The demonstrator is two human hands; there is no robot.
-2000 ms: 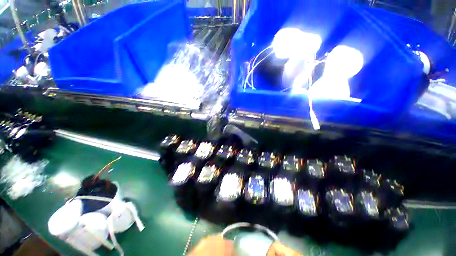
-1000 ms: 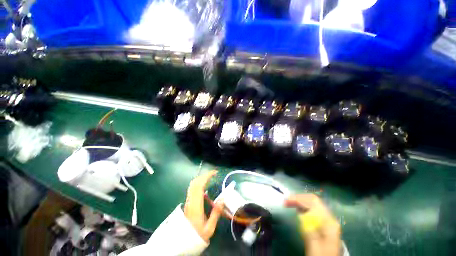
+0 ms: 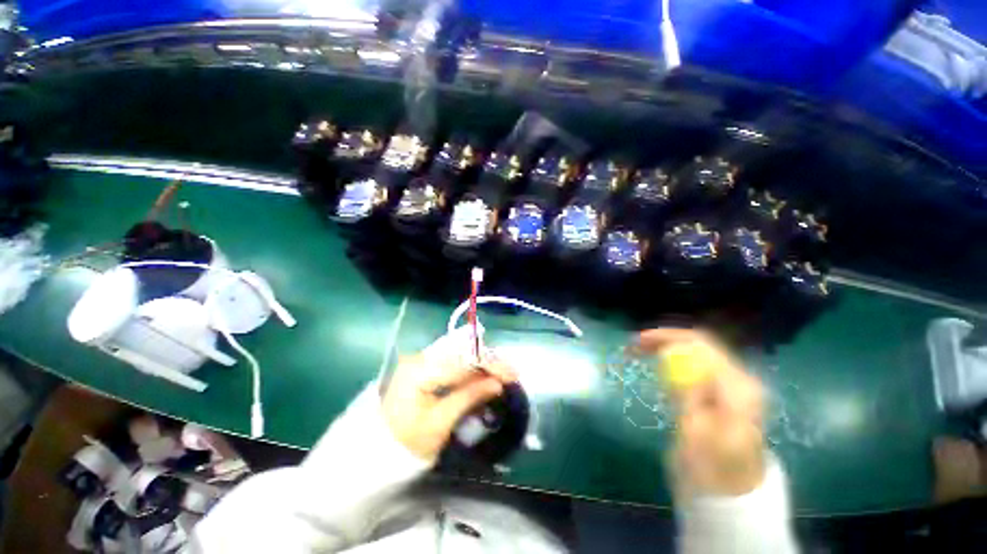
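Note:
My left hand (image 3: 428, 406), in a white sleeve, holds a camera housing (image 3: 487, 422) near the mat's front edge. Its round black part faces up. A red wire (image 3: 474, 314) with a small white plug at its end stands up from it beside my fingers. A white cable (image 3: 520, 303) curves behind it. My right hand (image 3: 714, 411) is blurred, apart from the housing to the right, with a yellow patch at its fingers. Whether it holds a tool cannot be told.
Rows of black modules (image 3: 579, 225) stand behind the hands. Another white housing (image 3: 168, 330) lies left on the green mat (image 3: 314, 325). A carton (image 3: 49, 465) of shells is lower left. Thin pale coils (image 3: 644, 395) lie near my right hand. A person's hand (image 3: 961, 467) shows at the right edge.
The view has tipped down, so the blue bins have mostly left the top. My left hand now grips the housing, and the red wire points up. My right hand stays at the right, blurred.

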